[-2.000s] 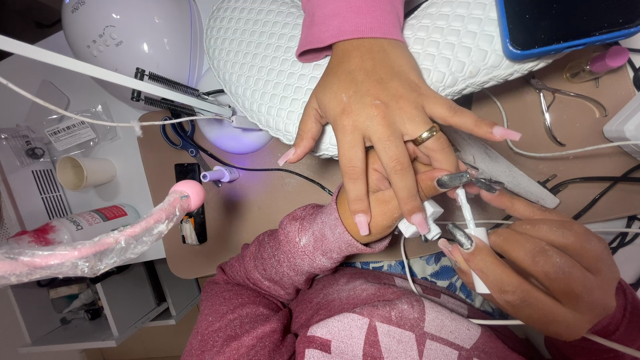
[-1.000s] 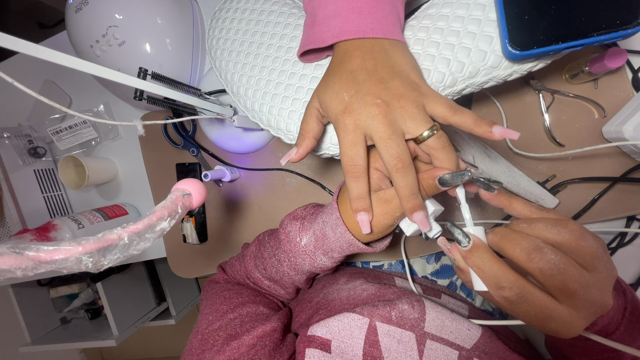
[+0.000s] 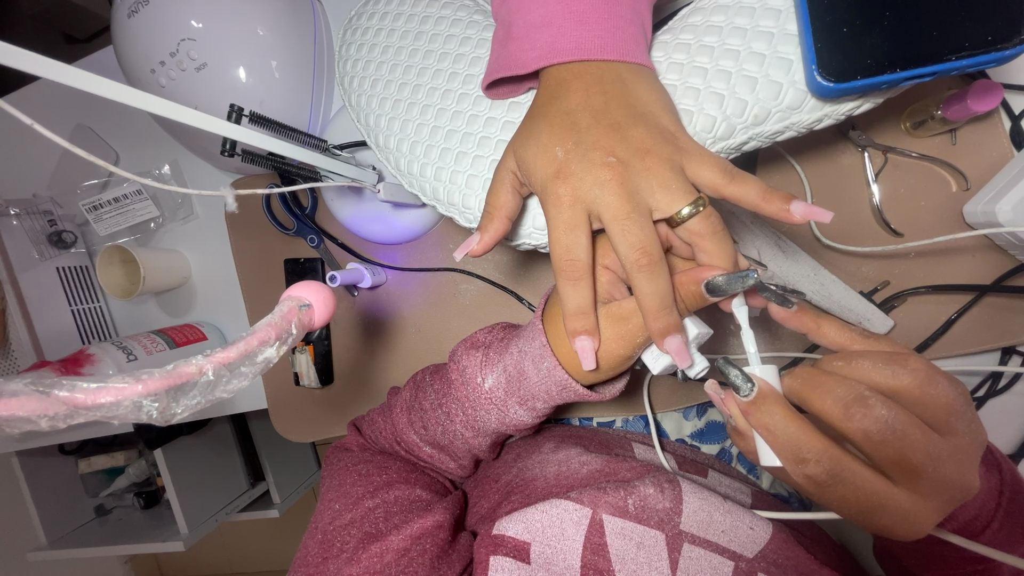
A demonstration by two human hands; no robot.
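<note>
My left hand [image 3: 620,324] lies under another person's hand [image 3: 604,172] and holds one of its fingers near the tip with my thumb and fingers. A small white bottle [image 3: 680,348] sits at my left palm, partly hidden by that person's fingers. My right hand [image 3: 872,424] grips the white cap of a nail polish brush [image 3: 750,340]. The brush points up, its tip coated white and at the nail of the held finger. The other person's visible nails are pale pink, and a gold ring is on one finger.
A white cushion [image 3: 432,104] supports the other person's wrist. Nearby are a nail file [image 3: 808,272], cuticle nippers [image 3: 876,172], a phone [image 3: 912,40], scissors [image 3: 292,212], a purple-white bottle [image 3: 358,276], a nail lamp [image 3: 224,72] and a plastic-wrapped pink arm [image 3: 160,392]. Cables cross the mat.
</note>
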